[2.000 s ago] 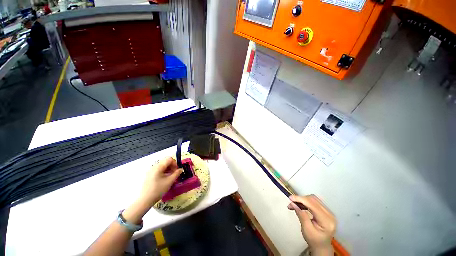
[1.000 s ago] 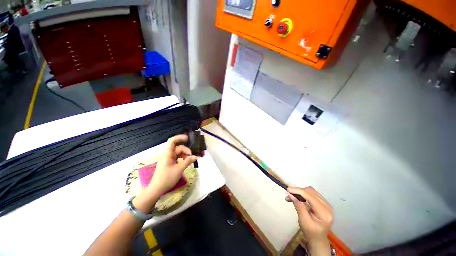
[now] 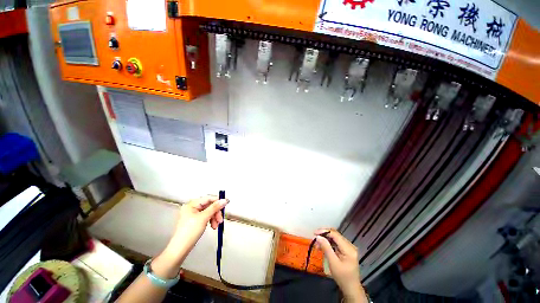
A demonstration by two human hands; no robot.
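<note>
My left hand pinches a black strap near one end, with the tip pointing up above the fingers. The strap hangs down from there, curves in a loop and rises to my right hand, which grips it further along. Both hands are below the row of silver hanging clips, touching none of them. The magenta box with its dark opening sits on the cream speckled round stand at the lower left, partly cut off by the picture's edge.
An orange control box is at the upper left. Dark straps hang at the machine's right. A shallow wood-edged tray lies low against the machine. The strap bundle is at the left edge. A blue bin stands beyond.
The view has swung right to the clips. My left hand has left the magenta box and cloth area and now holds the strap end upright. My right hand still holds the strap.
</note>
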